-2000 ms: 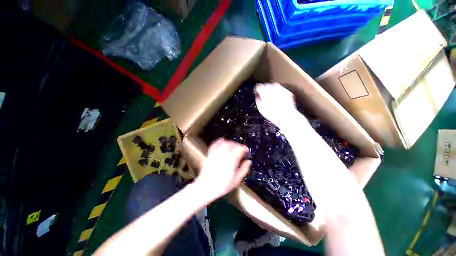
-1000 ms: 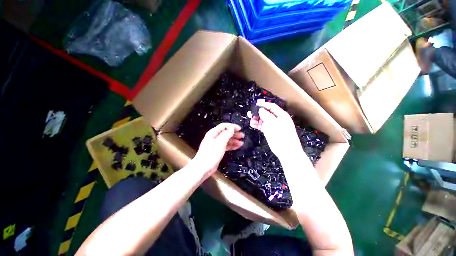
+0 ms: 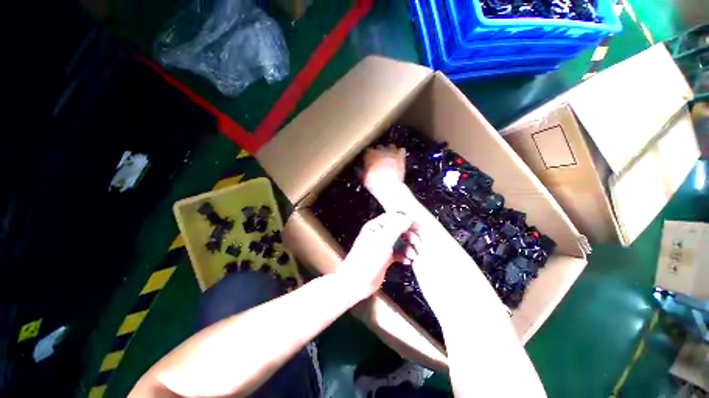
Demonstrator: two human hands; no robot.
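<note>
Black plastic parts point(image 3: 497, 247) lie heaped in an open cardboard box point(image 3: 466, 116). My left hand point(image 3: 382, 247) is over the near left part of the heap, beside my right forearm. Its fingers are curled around a dark bit that looks like a black part. My right hand point(image 3: 385, 163) reaches into the far left part of the heap, fingers down. Its fingertips are blurred and partly hidden, so its grip cannot be told. A yellow tray point(image 3: 204, 260) left of the box holds several scattered black parts.
Stacked blue crates point(image 3: 497, 50) stand beyond the box, the top one holding black parts. A second cardboard box point(image 3: 579, 163) stands to the right, a smaller one point(image 3: 684, 256) at far right. A clear plastic bag point(image 3: 233, 50) lies upper left. My knee point(image 3: 241, 299) touches the tray's near edge.
My right hand has moved from beside my left hand to the far left of the heap. A white piece now shows on the heap. The view has shifted, moving the scene rightwards.
</note>
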